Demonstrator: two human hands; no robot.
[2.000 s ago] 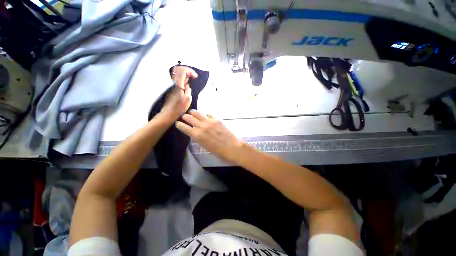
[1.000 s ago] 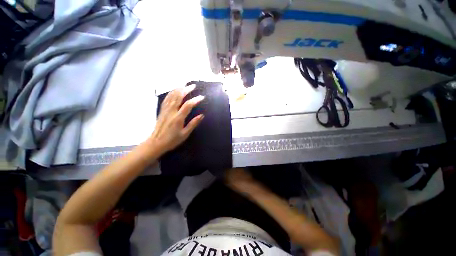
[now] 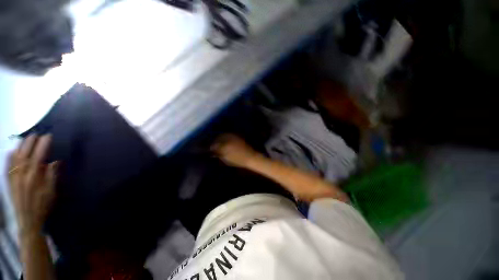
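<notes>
The black panel [image 3: 93, 142] lies on the white table [image 3: 158, 49] at the left and hangs over its front edge towards the lap. My left hand [image 3: 33, 175] rests with spread fingers on the panel's left edge, at the left of the picture. My right hand [image 3: 230, 150] is below the table edge over the dark lap area, blurred; whether its fingers hold cloth cannot be told. The panel's far corner lies under bright lamp glare near a dark grey blurred shape at the top left. The needle area is not readable.
Black-handled scissors [image 3: 227, 24] lie on the table at the top. The grey ruler edge [image 3: 191, 98] runs diagonally. Crumpled pale cloth [image 3: 317, 139] lies below the table edge. A green basket [image 3: 391, 194] stands on the floor at the right.
The view has swung to the right, bringing the green basket in and moving the JACK lettering out. My left hand stays on the black panel; my right hand remains below the table edge.
</notes>
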